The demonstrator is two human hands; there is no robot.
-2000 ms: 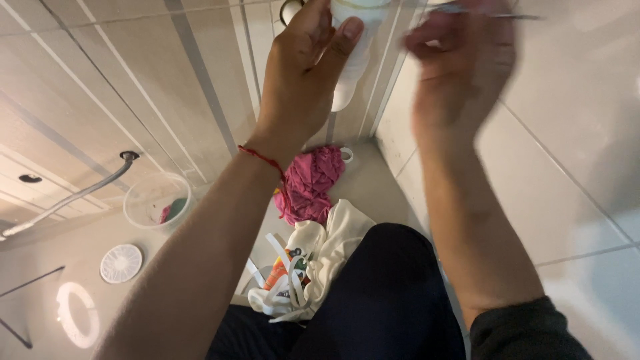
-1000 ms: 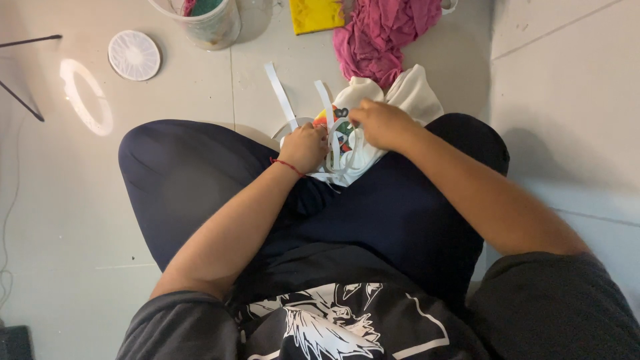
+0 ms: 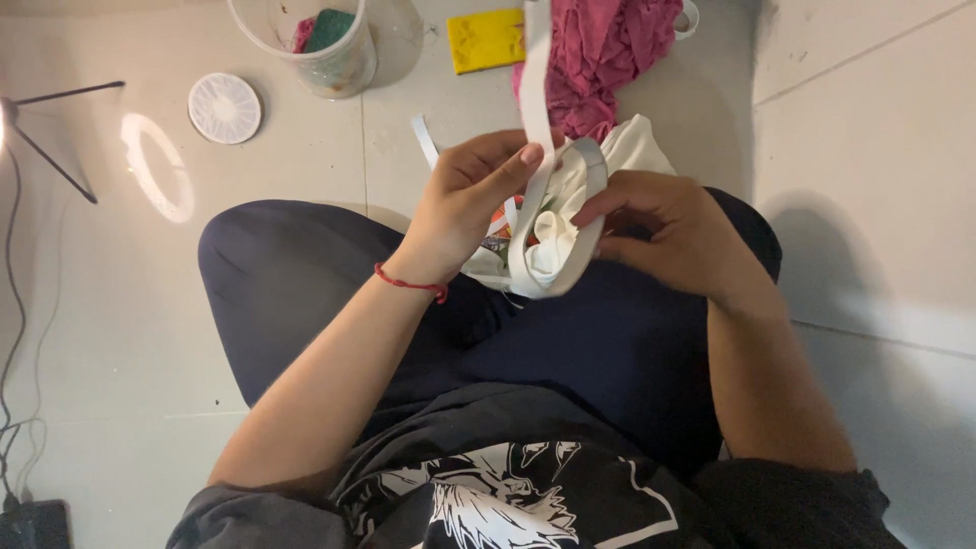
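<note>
My left hand (image 3: 476, 194) pinches a flat white strap (image 3: 537, 84) between thumb and fingers; one end of it runs up past the pink cloth. The strap curves down into a loop, and my right hand (image 3: 659, 229) holds the loop's right side with thumb and fingers. Inside and behind the loop lies bunched white fabric (image 3: 637, 145) with an orange and green print, over my crossed legs. Another white strip (image 3: 425, 139) sticks out left of my left hand. Part of the fabric is hidden behind both hands.
Crumpled pink cloth (image 3: 595, 61) and a yellow packet (image 3: 486, 40) lie ahead on the tiled floor. A clear plastic tub (image 3: 335, 69) holds a green item. Left are a round white lid (image 3: 224, 108), black stand legs (image 3: 57, 149) and cables (image 3: 17, 305); a wall or panel stands right.
Both hands were up high two seconds ago, the left by a white bottle-like object; a second ago they were at the white fabric. Now the strap is raised in a loop between them.
</note>
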